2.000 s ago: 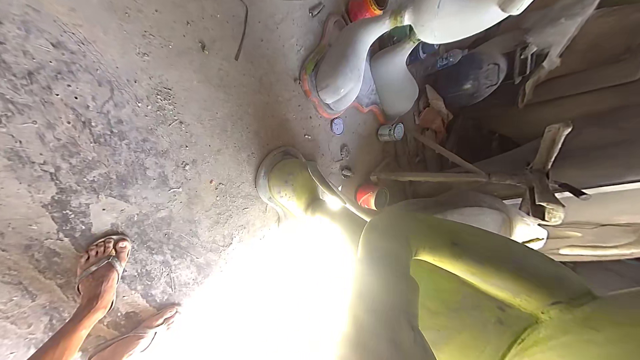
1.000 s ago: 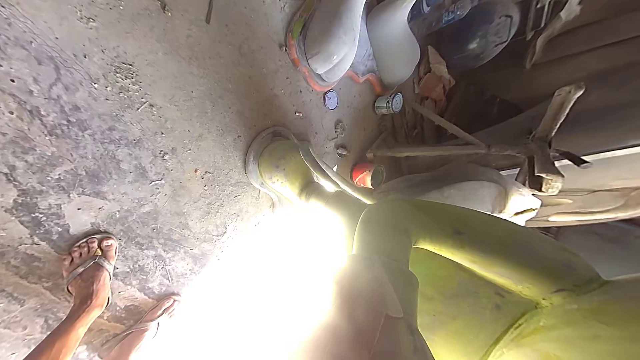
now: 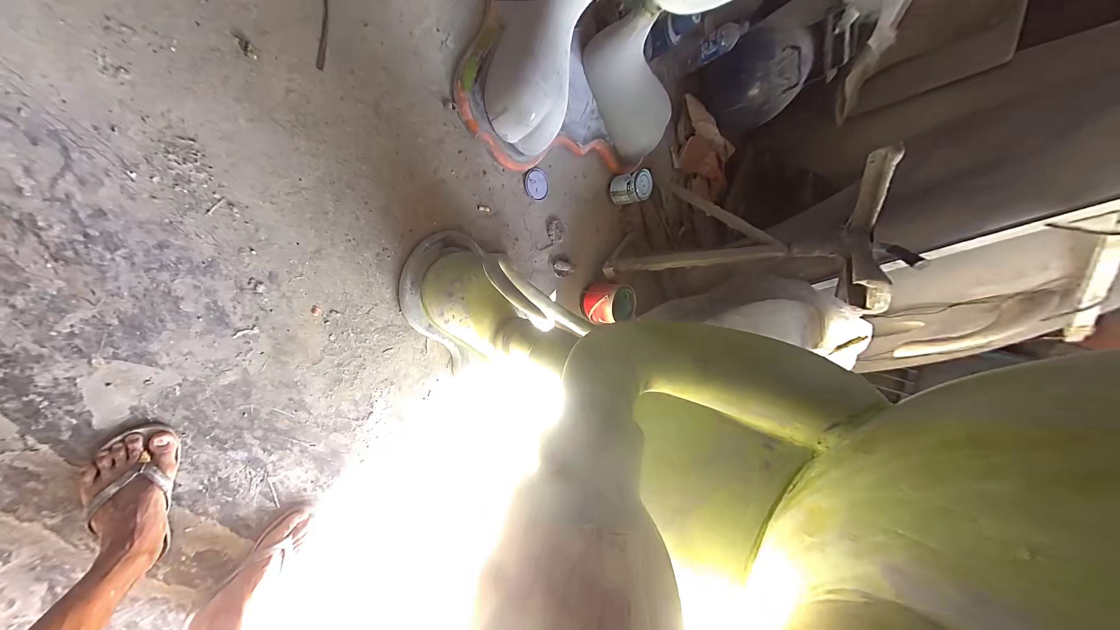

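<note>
Neither of my hands can be made out. A large yellow-green painted statue (image 3: 971, 499), smooth and rounded, fills the lower right. One of its limbs bends toward a flared end (image 3: 464, 297) with a grey rim, resting by the floor. Strong white glare covers the lower middle and hides what lies there. Beside it is a blurred, brownish-grey shape (image 3: 582, 560); whether it is a part of the statue or something else I cannot tell. At lower left, a sandalled foot (image 3: 131, 499) stands on the floor, with a second foot (image 3: 276, 542) partly lost in the glare.
Another statue, pale grey (image 3: 534, 79), stands on an orange-edged base at the top. Near it are a metal can (image 3: 632, 186), a round lid (image 3: 536, 184) and a red can (image 3: 608, 303). A wooden frame (image 3: 862, 232) and a large clear bottle (image 3: 766, 79) stand at the right.
</note>
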